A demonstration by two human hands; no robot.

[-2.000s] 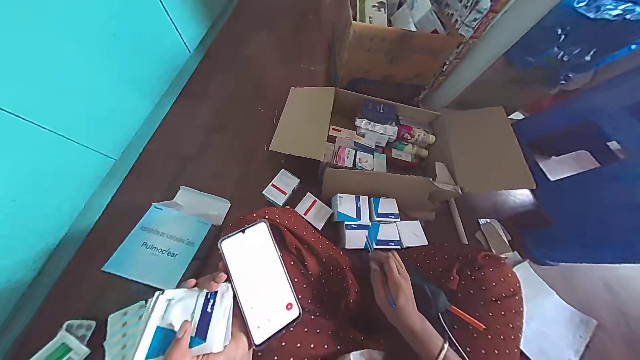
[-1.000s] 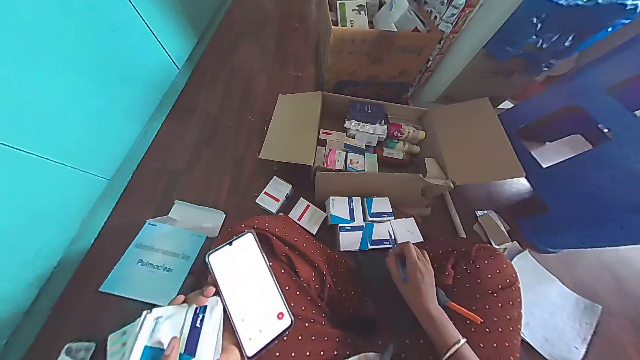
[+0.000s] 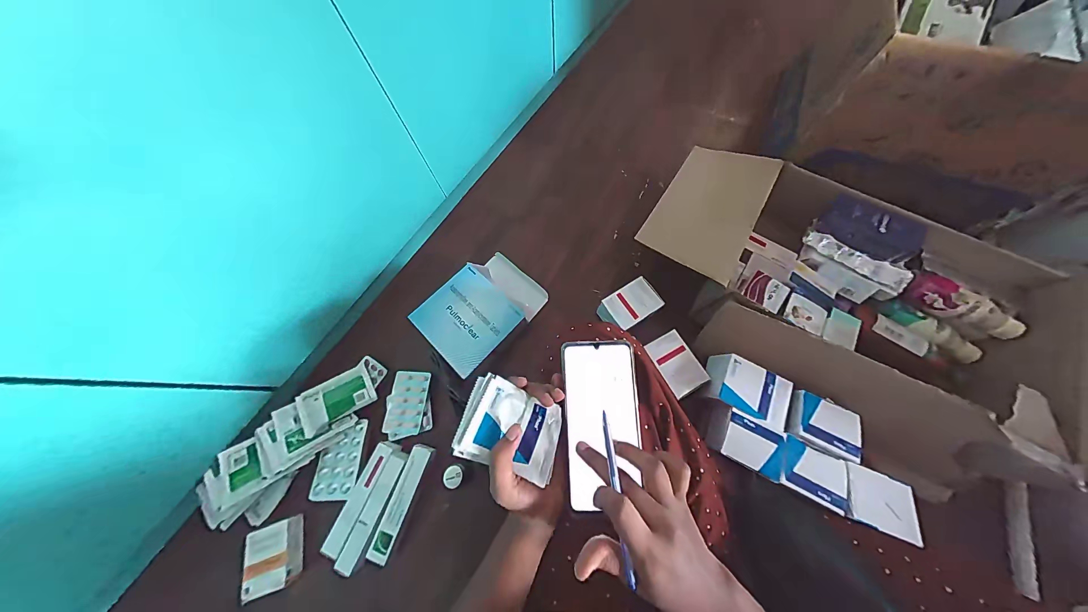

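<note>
My left hand grips a stack of white and blue medicine packets, thumb on top, just left of a smartphone with a bright white screen. Over the lower part of that screen is my right hand, a fingertip at the glass and a blue pen held between its fingers. An opened light-blue medicine carton lies beyond my left hand. Right of the phone, two small white cartons with a red stripe rest near several white and blue cartons.
At the left lie green and white packets, blister packs, long slim cartons and a small round white item. An open cardboard box of bottles and cartons stands right; another cardboard box is behind it. A turquoise panel borders the floor.
My right hand, with the pen, has moved left from beside the white and blue cartons to the phone screen. The left hand still holds the packets. The view has swung left.
</note>
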